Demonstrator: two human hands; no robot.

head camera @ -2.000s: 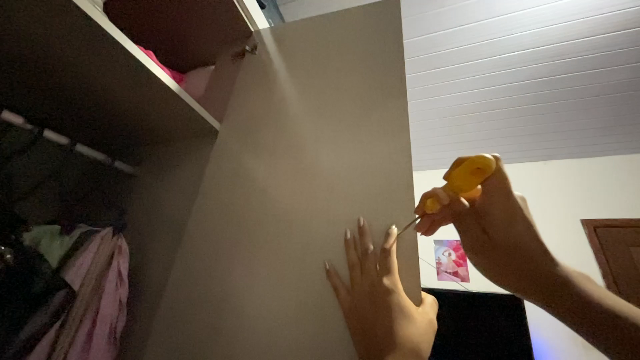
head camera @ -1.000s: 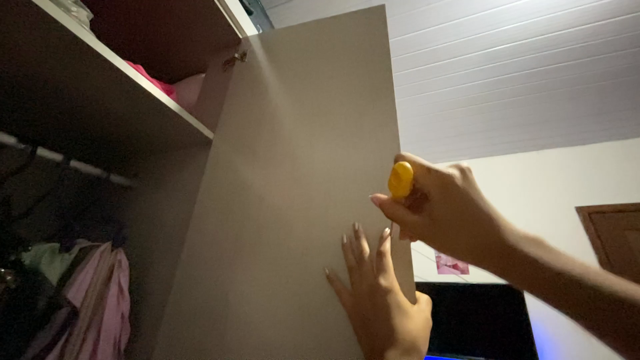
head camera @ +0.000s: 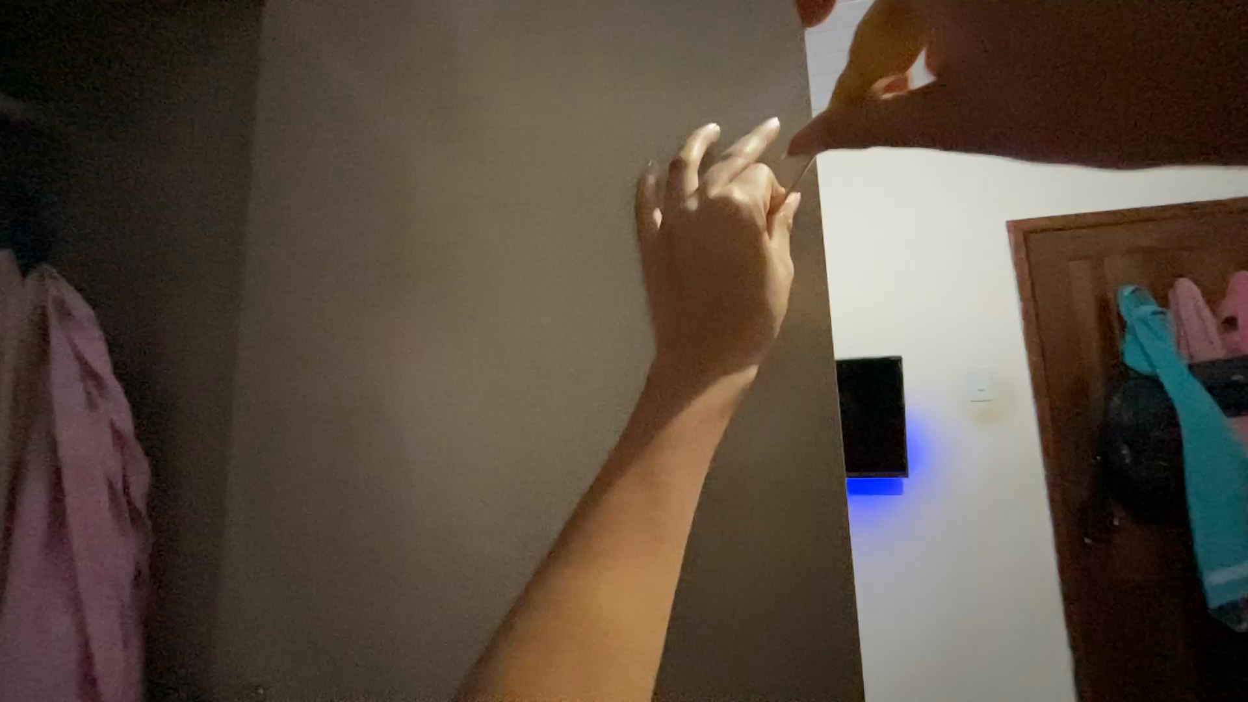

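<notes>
A wide wardrobe door panel point(head camera: 439, 341) fills the middle of the view. My left hand point(head camera: 717, 244) rests on its face close to the right edge, with thumb and index finger brought together near a screwdriver's thin shaft point(head camera: 801, 174); whether they pinch anything is hidden. In the upper right, my right hand point(head camera: 907, 107) is dark and close to the camera, closed around the screwdriver's yellow handle point(head camera: 875, 49). The shaft runs down and left from that hand to the fingertips of the left. The tool's tip cannot be seen.
Pink clothing point(head camera: 83, 487) hangs inside the wardrobe at far left. Beyond the panel's right edge are a wall-mounted screen point(head camera: 871, 417) with blue light, a light switch point(head camera: 980, 384) and a brown wooden door point(head camera: 1048, 283) with a turquoise cloth point(head camera: 1194, 439) and a dark bag point(head camera: 1141, 448) hanging on it.
The view has shifted a lot, with the upper shelf now out of sight. My left hand's spread fingers have bent, its thumb and index finger coming together. The screwdriver remains in my right hand.
</notes>
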